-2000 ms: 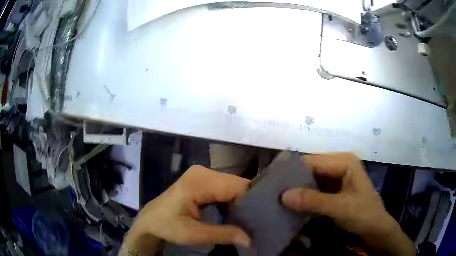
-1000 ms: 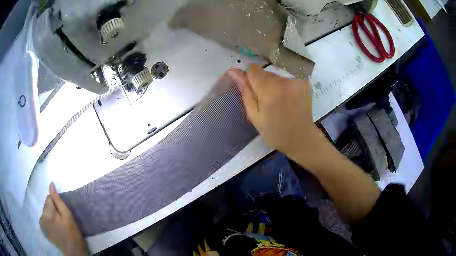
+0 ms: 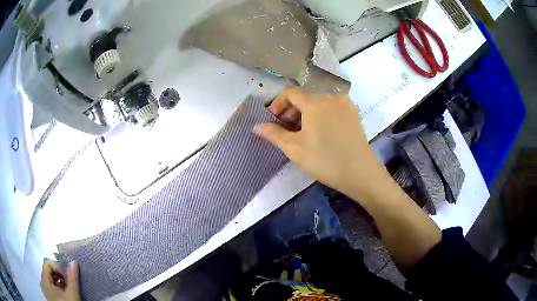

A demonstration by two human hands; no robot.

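Note:
A grey, finely striped curved fabric piece [image 3: 182,203] lies flat along the front of the white table, left of and below the needle area. My left hand [image 3: 60,281] is at the lower left, cut off by the picture's edge, and pinches the piece's left end. My right hand [image 3: 321,132] is over the piece's right end with thumb and fingers curled. The thumb tip touches the fabric; whether the fingers grip it cannot be told. No white layer shows on the piece.
The machine head [image 3: 65,70] is at upper left with the presser foot area [image 3: 141,109]. A brown-grey scrap cloth [image 3: 253,41] lies on the machine bed. Red-handled scissors [image 3: 423,48] lie at upper right. A grey stack of pieces [image 3: 433,167] rests on a white surface below the table.
Two seconds ago both hands held a folded grey piece at the table's front edge; it is now spread out. Since one second ago, my right thumb has moved onto the fabric's upper side.

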